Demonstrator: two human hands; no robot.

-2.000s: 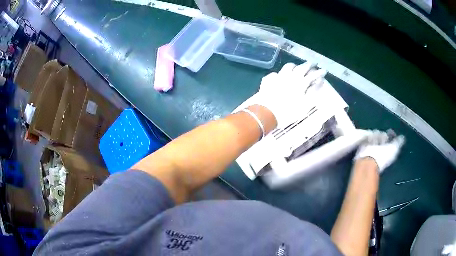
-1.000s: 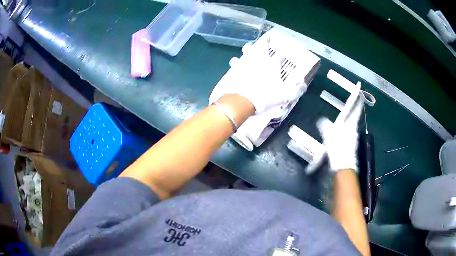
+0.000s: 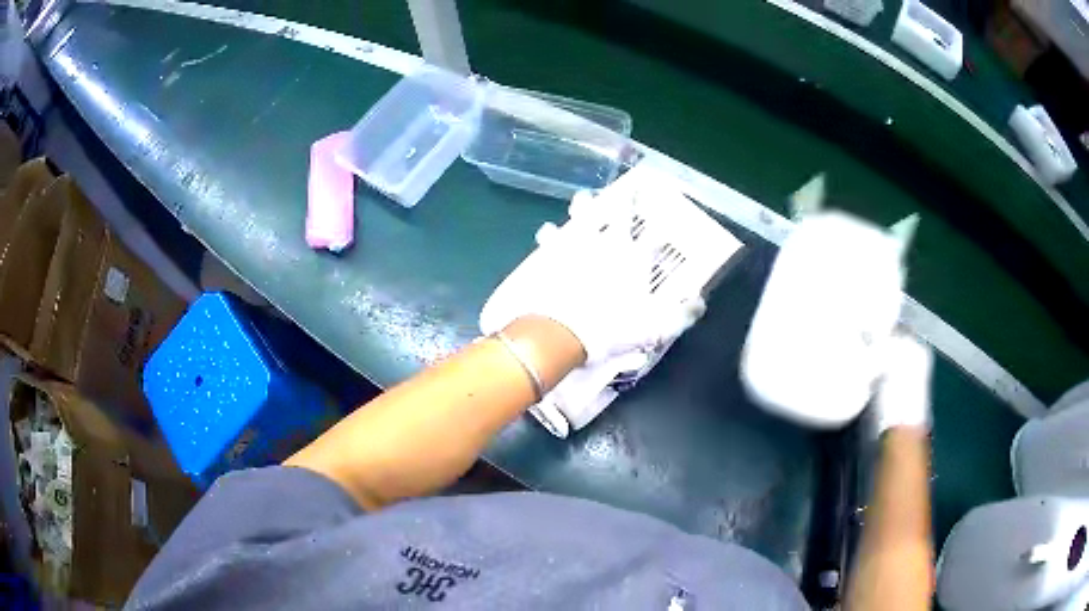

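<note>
A white appliance housing [image 3: 699, 236] with vent slots lies on the green bench in front of me. My gloved left hand [image 3: 597, 287] lies across it, with fingers and thumb spread over its sides. White glove and white shell are hard to tell apart. My gloved right hand [image 3: 904, 380], blurred, holds a white bracket [image 3: 824, 316] by its right side. The bracket is off the bench, its broad rounded face towards me and two pale arms pointing to the far side. It is apart from the housing. The right fingers are partly hidden.
A black electric screwdriver [image 3: 826, 507] lies near my right forearm. White housings [image 3: 1015, 555] stand at the right edge. Clear box [image 3: 412, 137], second clear tray [image 3: 543, 143] and pink block [image 3: 331, 197] are at the far left. A blue stool [image 3: 209, 382] and cartons [image 3: 90, 298] stand beside the bench.
The bracket, on the bench by my right hand one second ago, is now lifted and turned in that hand. My left hand stays on the housing, which two seconds ago had an opening facing up.
</note>
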